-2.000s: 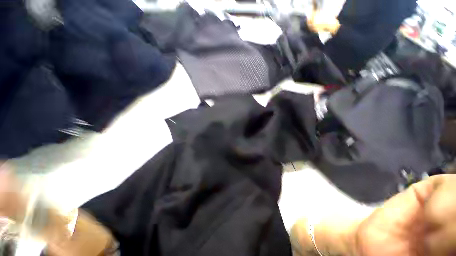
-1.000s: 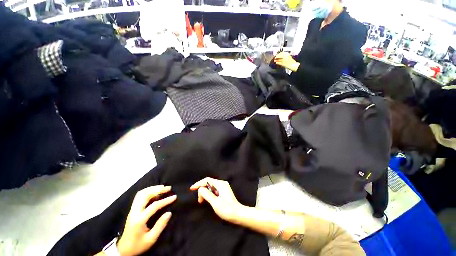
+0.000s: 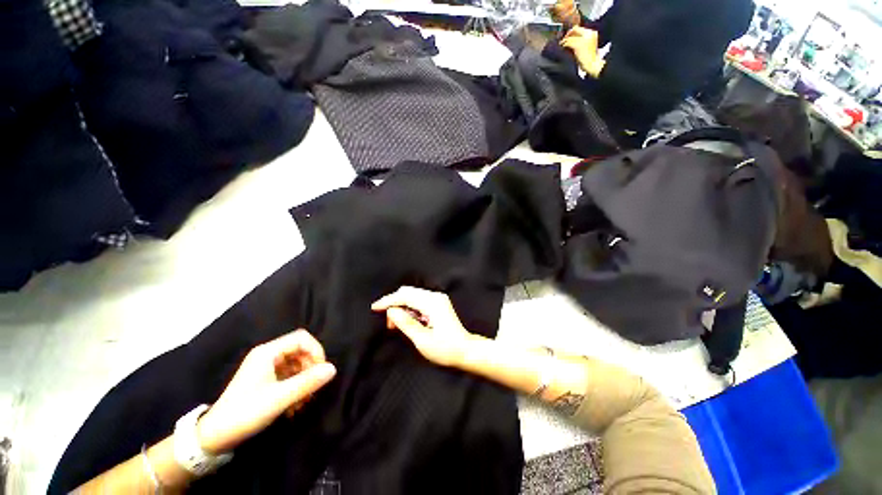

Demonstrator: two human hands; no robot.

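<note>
A large matte black garment (image 3: 387, 232) lies spread on the white table (image 3: 184, 300) in front of me. My left hand (image 3: 280, 377) is over its left part, fingers curled with thumb and fingertips towards the cloth; whether it pinches cloth I cannot tell. My right hand (image 3: 426, 324) is over the middle of the garment, curled round a small dark reddish tool (image 3: 418, 315), likely thread snips, mostly hidden in the palm. The blades are not clearly visible.
A dark navy garment pile (image 3: 145, 116) is at upper left. Grey-black patterned pieces (image 3: 406, 111) lie beyond the garment. A black backpack (image 3: 677, 232) is on the right, above a blue bin (image 3: 764, 430). A person in black (image 3: 667, 58) stands across the table.
The view has tilted down since one second ago. My left hand's fingers, spread then, are now curled. My right hand still holds the tool over the cloth.
</note>
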